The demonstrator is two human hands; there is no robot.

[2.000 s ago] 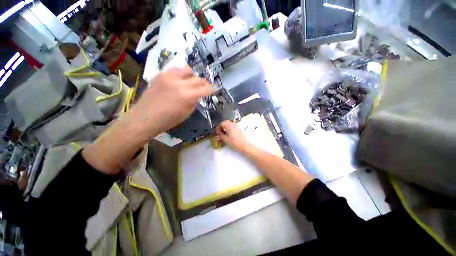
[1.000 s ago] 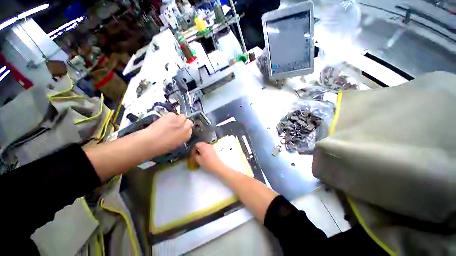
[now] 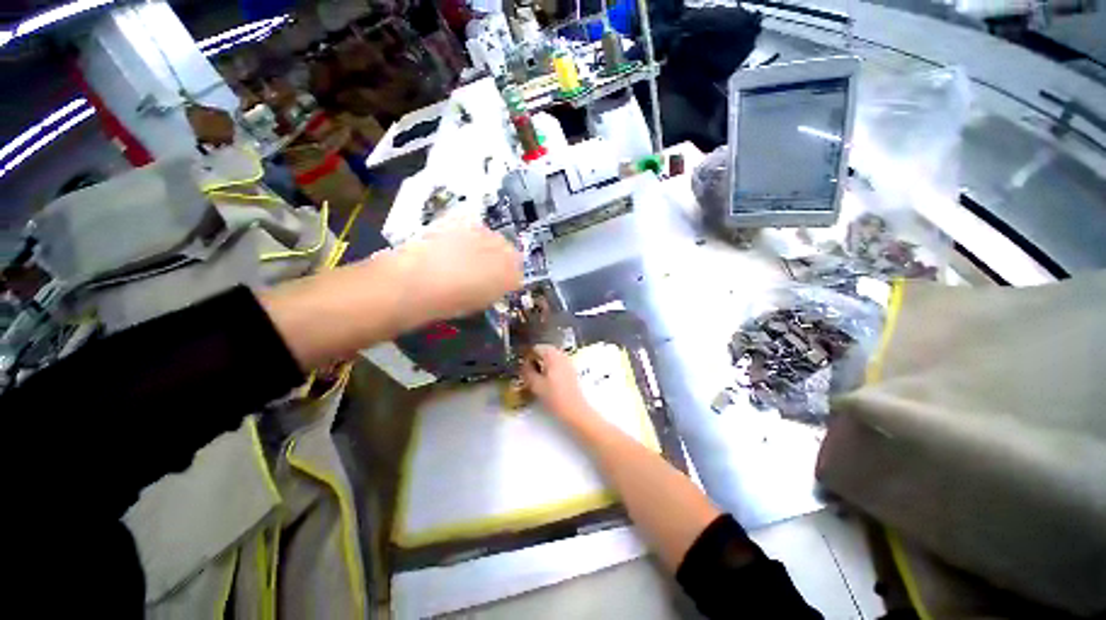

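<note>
My left hand is raised at the front of the sewing machine head, fingers bent; I cannot tell whether it holds anything. My right hand is low under the needle area, fingertips together beside a small yellow-brass block; whether it grips something small is hidden. Below lies a flat white template with a yellow border on the machine bed.
An open clear bag of dark metal fittings sits right on the metal plate. Behind it stand a touchscreen and more fittings. Beige-grey fabric with yellow edging is piled left and right. Thread cones stand behind.
The camera view has shifted. The machine head's dark front cover, raised in a different position a second ago, now faces me below my left hand. My right hand stays beside the brass block.
</note>
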